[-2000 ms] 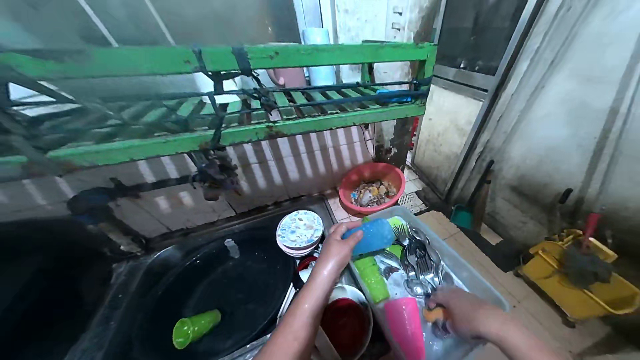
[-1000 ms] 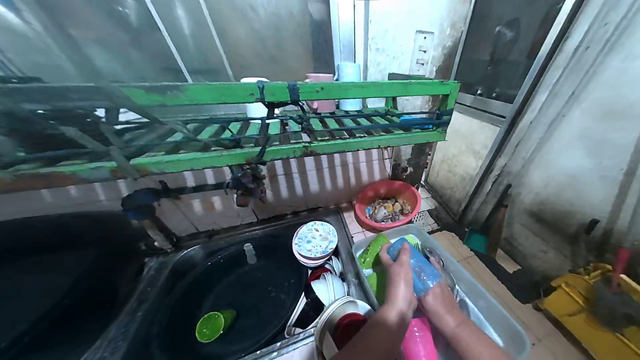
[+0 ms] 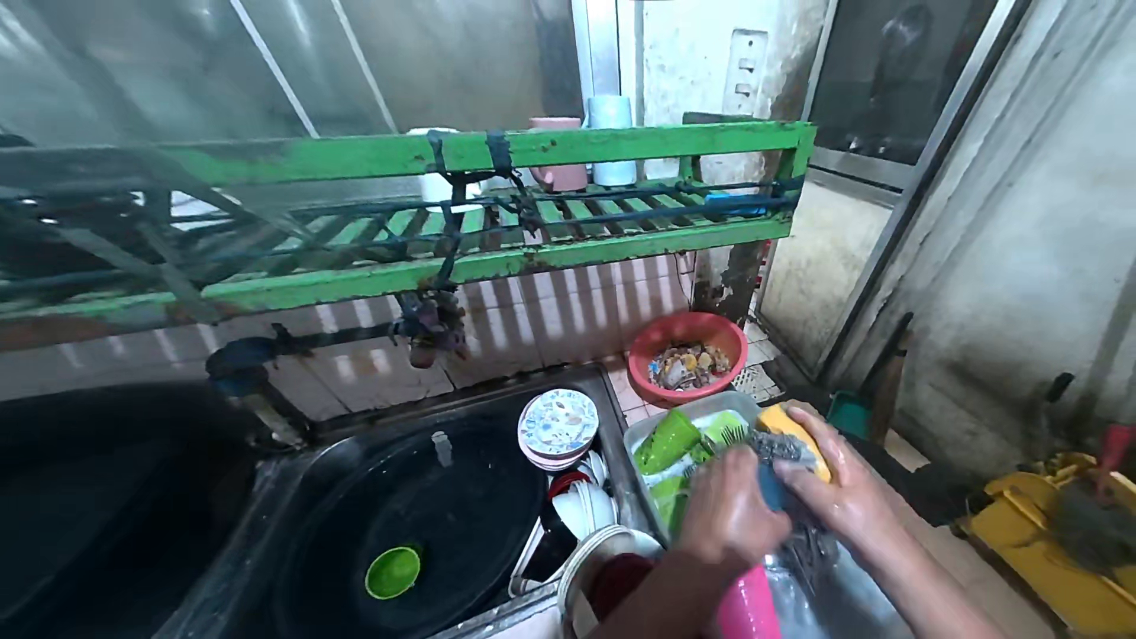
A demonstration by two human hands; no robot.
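Over the grey plastic tub point(image 3: 635, 433), my left hand point(image 3: 735, 510) grips a blue cup point(image 3: 770, 486), mostly hidden by my fingers. Against the cup, my right hand point(image 3: 830, 470) presses a yellow sponge point(image 3: 796, 435) together with a grey scouring pad point(image 3: 783, 450). Green cups point(image 3: 667, 441), forks and other metal cutlery point(image 3: 808, 555) lie in the tub, and a pink cup point(image 3: 751, 605) shows below my left hand. A green cup point(image 3: 392, 572) sits in the dark water of the round basin point(image 3: 426, 497) at the left.
Patterned plates point(image 3: 558, 423), white bowls point(image 3: 586, 508) and a metal pot point(image 3: 572, 581) stand between basin and tub. Behind is a red basin point(image 3: 641, 377) of food scraps. A green rack point(image 3: 355, 275) with mugs spans the back. Yellow plastic equipment point(image 3: 1021, 524) stands at the right.
The yellow sponge in my right hand is now against the blue cup. Two seconds ago my left hand held the cup at the tub's back while my right was lower, over the cutlery.
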